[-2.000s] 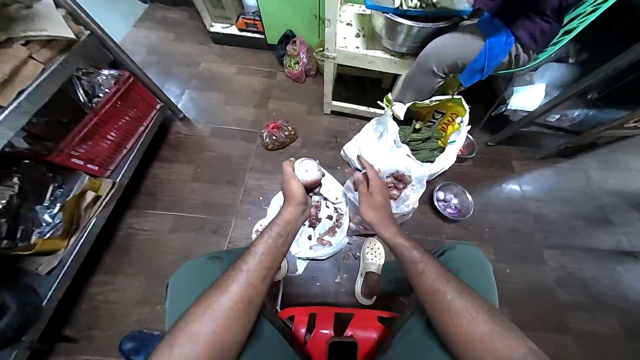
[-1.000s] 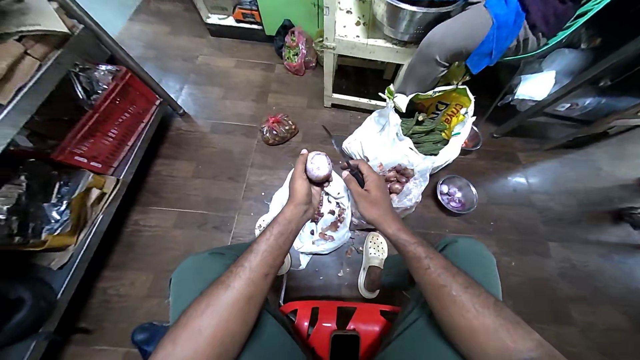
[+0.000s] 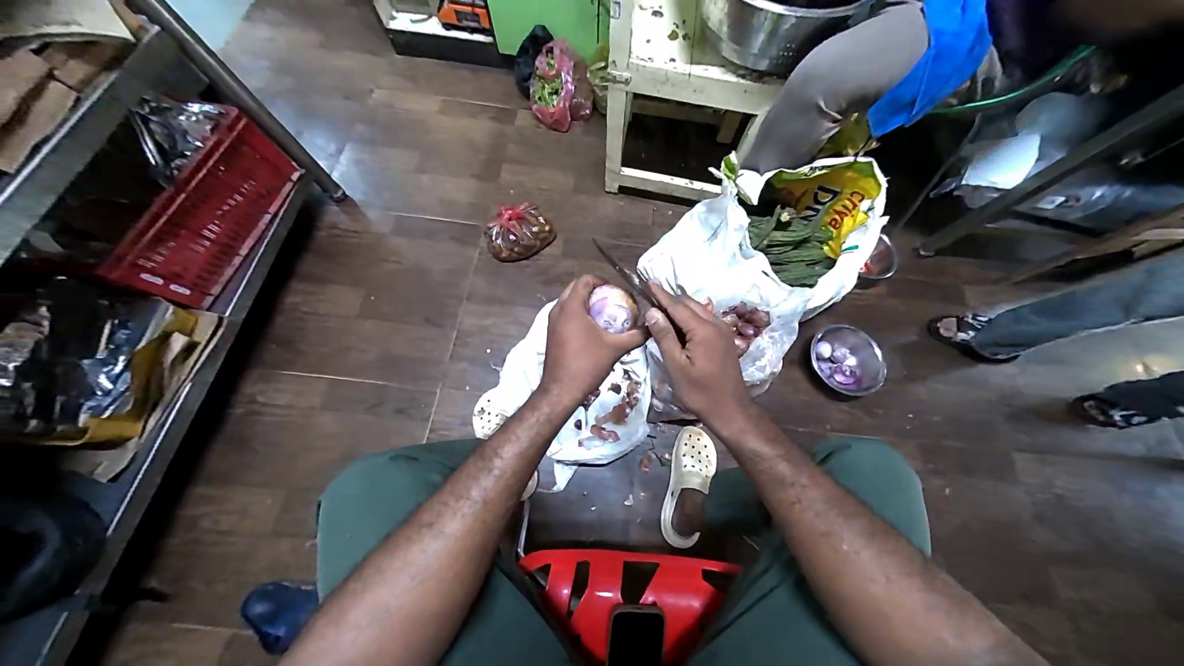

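My left hand (image 3: 585,347) grips a purple-and-white onion (image 3: 611,309), its upper face turned to the camera. In my right hand (image 3: 696,350) is a knife (image 3: 622,265), its dark blade pointing up and left beside the onion. Both hands are close together, over a white plastic bag (image 3: 606,449) strewn with brownish peelings (image 3: 609,421). Just right of my right hand, small reddish onions (image 3: 747,322) show in a clear plastic bag. A steel bowl (image 3: 848,362) farther right holds several peeled purple pieces.
A white sack (image 3: 700,242) with green pods (image 3: 791,242) stands beyond my right hand. A knotted bag (image 3: 520,233) lies on the floor. Left is a metal shelf with a red crate (image 3: 208,208). A seated person's leg (image 3: 823,83) and another person's feet (image 3: 971,333) are at right.
My hands have come together, and the knife blade is now beside the onion. Another person's legs have come into view at the right.
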